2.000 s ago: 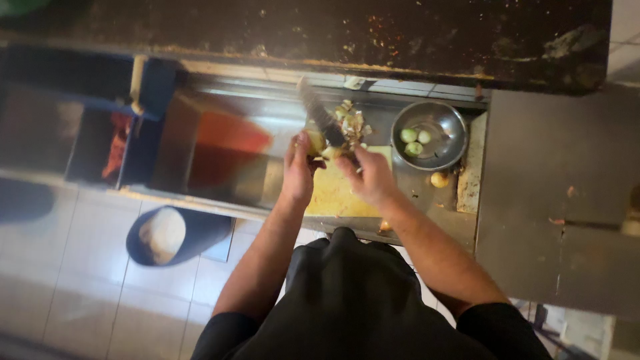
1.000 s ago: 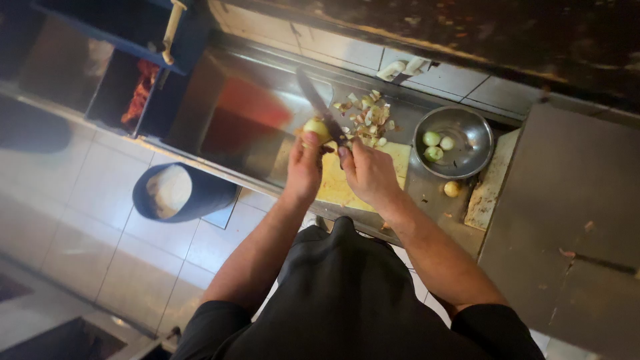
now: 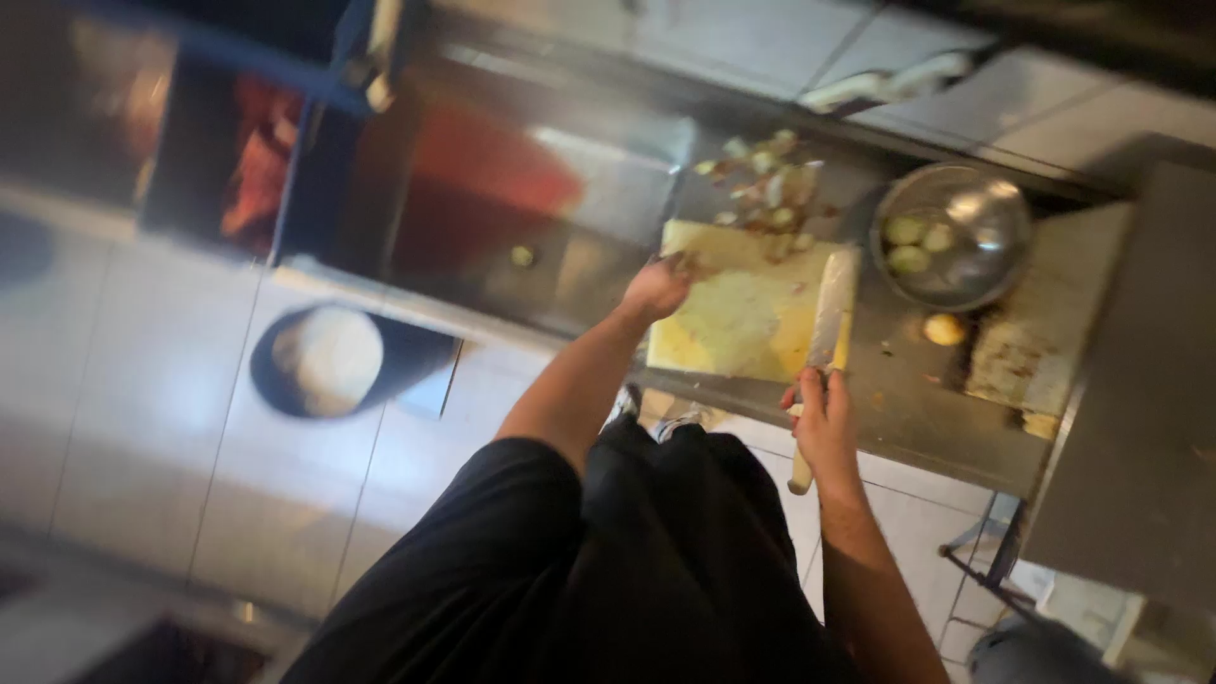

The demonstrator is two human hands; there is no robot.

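Observation:
My right hand (image 3: 823, 418) grips a kitchen knife (image 3: 833, 304) by its pale handle, blade pointing away from me over the right edge of a yellow cutting board (image 3: 731, 323). My left hand (image 3: 658, 288) is at the board's left edge; its fingers are blurred, and whether it holds anything cannot be told. Trimmings and peels (image 3: 774, 185) lie heaped behind and on the back of the board. Right of them stands a steel bowl (image 3: 1002, 271) with several peeled onions (image 3: 907, 245). A yellowish onion (image 3: 944, 329) sits on the steel counter just in front of the bowl.
A steel sink (image 3: 608, 204) with something red in it lies to the left; a small round piece (image 3: 522, 256) is near its front. Farther left are blue containers (image 3: 328, 180), one with red contents. A dark bin (image 3: 275, 394) with a pale lining stands on the tiled floor.
The onion that was in my left hand is no longer seen there. My hands have moved apart, and the knife has gone from beside the onion to the board's right side. The view has shifted.

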